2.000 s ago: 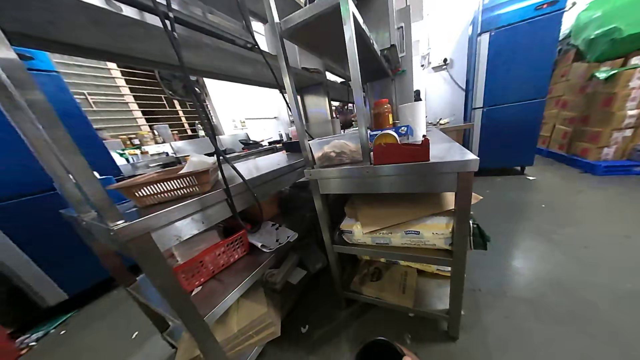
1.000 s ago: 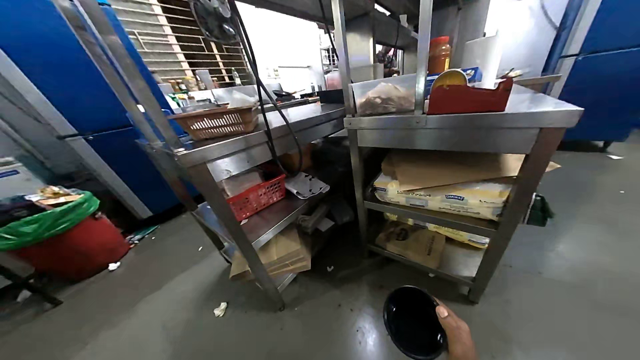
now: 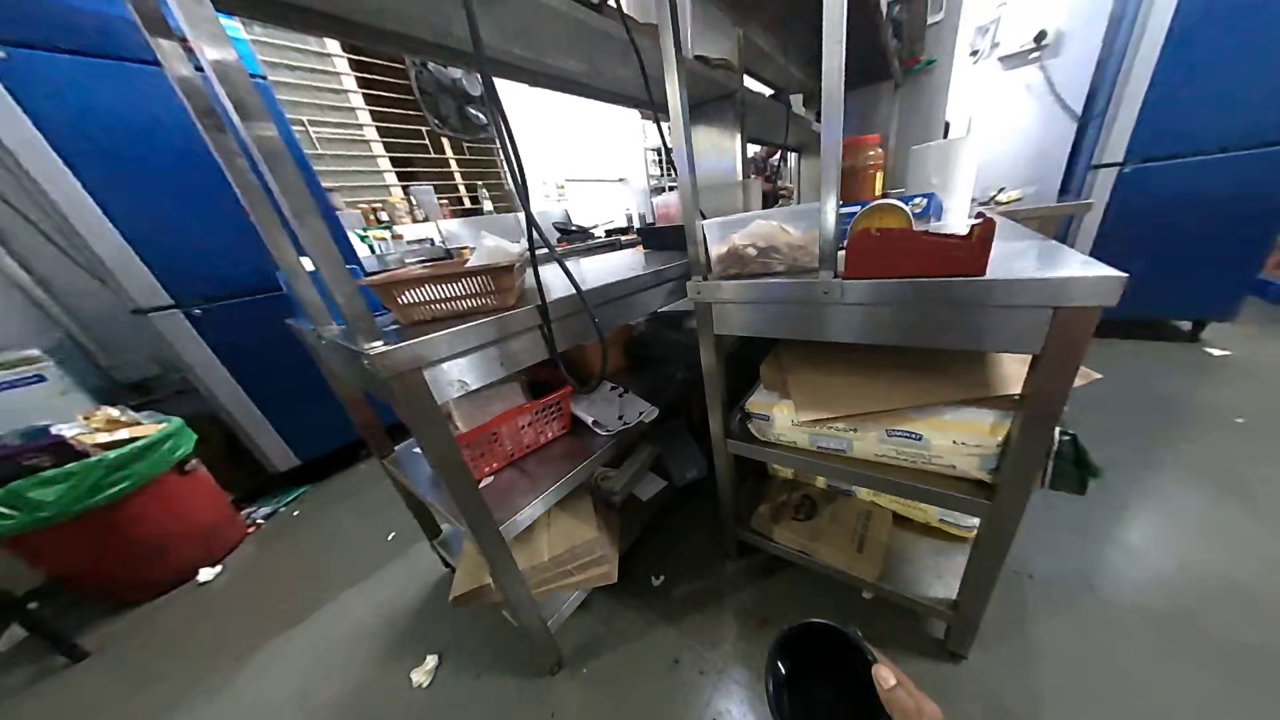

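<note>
At the bottom edge, right of centre, my right hand grips the rim of a black bowl whose dark inside faces me. Part of the bowl and most of the hand are cut off by the frame. My left hand is out of view. Beyond the bowl stands a steel table bearing a red tape dispenser, a clear bin of brownish contents and a jar with a red lid.
Left stands another steel table with a brown plastic basket and, below, a red basket. Cables hang there. A red waste bin stands far left. Flattened cardboard sticks out low; litter lies on the floor.
The view has swung left from two seconds ago, bringing in the red waste bin. The black bowl, barely showing at first, came further into view with my right hand, then sank lower in the frame.
</note>
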